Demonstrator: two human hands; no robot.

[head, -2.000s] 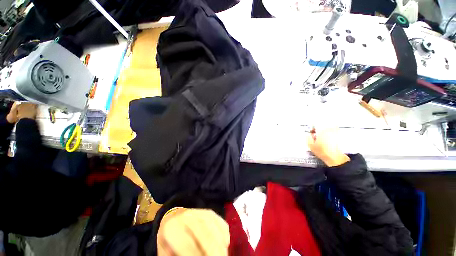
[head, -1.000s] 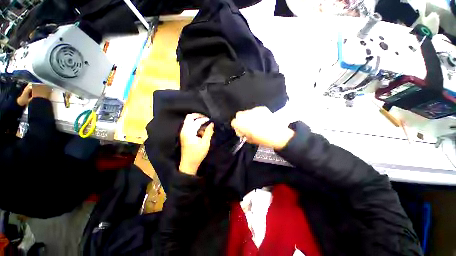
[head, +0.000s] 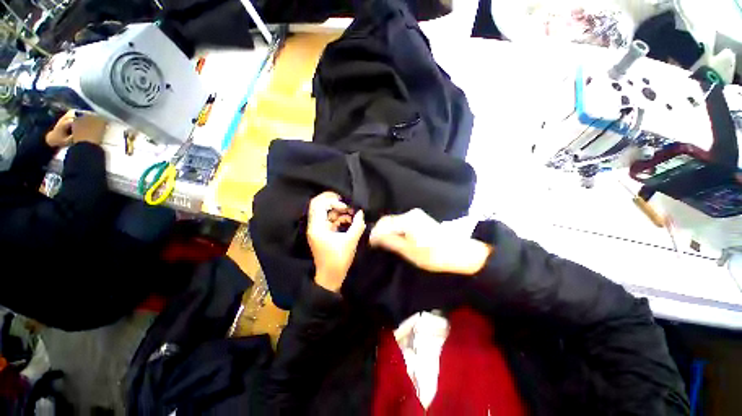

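Observation:
A black garment [head: 390, 89] lies bunched from the back of the table over its front edge towards my lap. A raised narrow band runs along its middle. My left hand [head: 334, 240] is on the garment at the table's front edge, its fingers curled and pinching dark cloth. My right hand [head: 427, 241] is just right of it, fingers closed together at the same part of the garment. Whether a small tool or thread is in my right fingers is hidden.
A white sewing machine [head: 643, 97] with a dark red cased device [head: 683, 175] strapped on stands at right. At left are a grey machine cover [head: 146, 81], yellow and green scissors [head: 160, 182], a yellow-brown board [head: 272, 130] and a coworker's dark sleeve [head: 81, 171].
Both hands have come together on the garment since the earliest frame. Over the last second my right hand moved slightly lower, and a thin shiny thing below it no longer shows. The view has shifted left.

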